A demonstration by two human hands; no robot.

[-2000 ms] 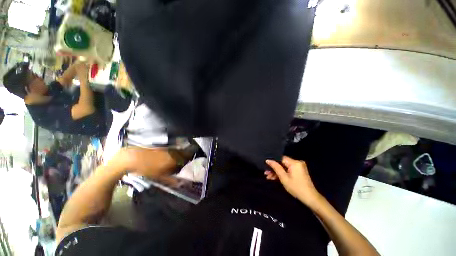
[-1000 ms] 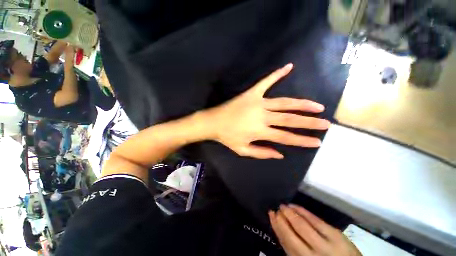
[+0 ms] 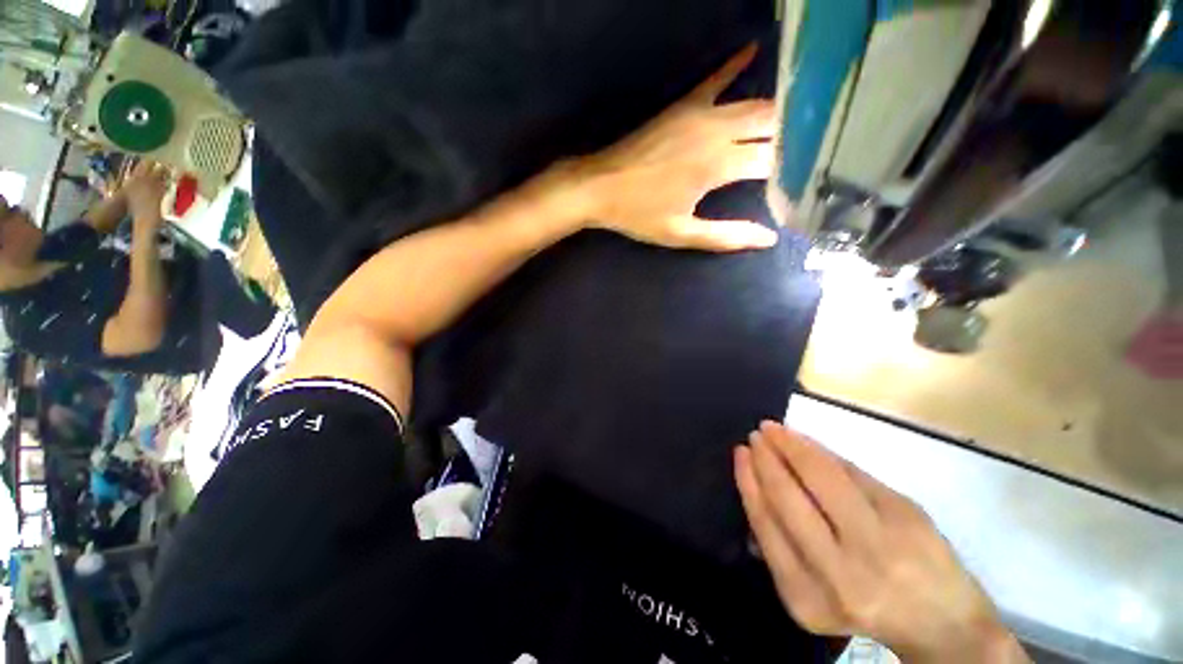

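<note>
A large plain black cloth [image 3: 610, 337] spreads from the machine bed over my lap. My left hand [image 3: 681, 169] lies palm down on it with fingers spread, its fingertips beside the sewing machine head [image 3: 895, 117] and partly hidden by it. My right hand [image 3: 869, 545] holds the cloth's near right edge between its fingers; its thumb is hidden. The cloth's right edge lies by the brightly lit needle area [image 3: 824, 266], whose small parts are blurred by glare.
The pale machine table [image 3: 960, 499] runs along the right. A person in dark clothes [image 3: 78, 292] sits at the upper left by another machine with a green disc [image 3: 136, 117]. A box edge with white material [image 3: 450, 510] shows left of my lap. Cloth scraps lie at the far left.
The view has shifted so the machine head now fills the upper right. My left hand came onto the cloth and then moved up to the machine head. My right hand has moved up along the cloth edge.
</note>
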